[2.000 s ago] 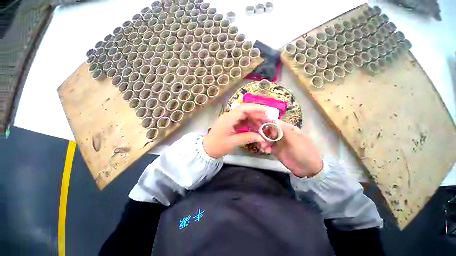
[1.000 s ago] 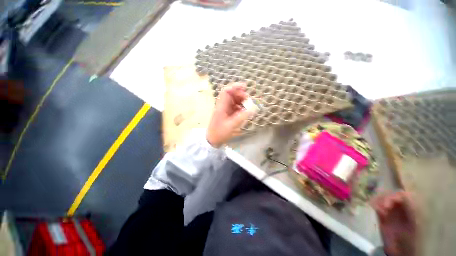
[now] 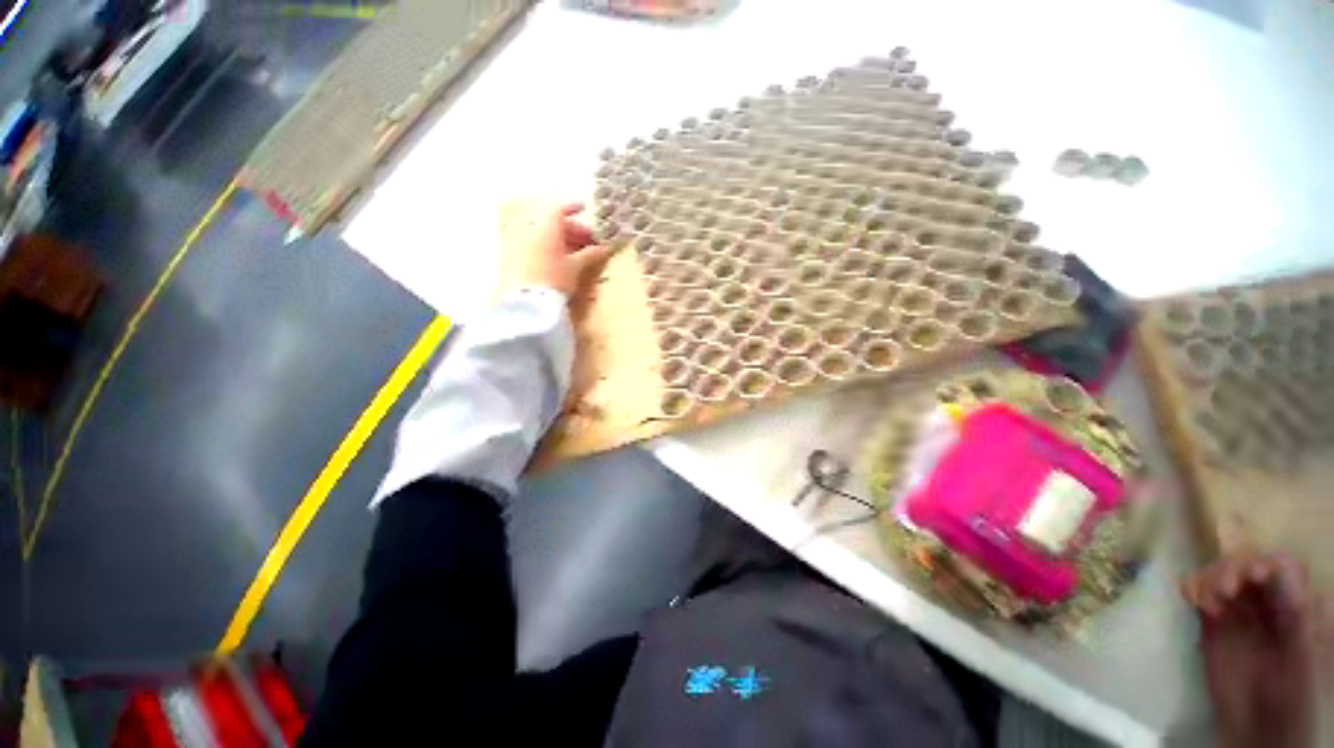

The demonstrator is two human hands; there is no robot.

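Many open grey-beige rings [image 3: 797, 263] stand in close rows on the left wooden board [image 3: 615, 344], whose near-left strip is bare wood. My left hand [image 3: 563, 252] is at the left end of the rows, fingertips beside the outer rings; whether they hold a ring is unclear. My right hand [image 3: 1246, 592] is at the lower right, blurred and partly dark, over the near edge of the right board [image 3: 1244, 504]; nothing shows in it. A pink case [image 3: 995, 490] with a white block [image 3: 1055, 510] on it lies on a mottled round cushion [image 3: 936, 563].
Dark thin loops [image 3: 828, 475] lie left of the cushion. A dark object with a pink-red edge [image 3: 1090, 329] lies behind it. A short row of loose rings [image 3: 1100, 167] stands on the white table [image 3: 1010, 73]. A grey board [image 3: 366, 124] is at the far left, a red bin [image 3: 220, 709] lower left.
My left hand has moved from above the rows, where it held a ring, to the left end of the rows. My right hand has shifted slightly right and up. The view has shifted slightly.
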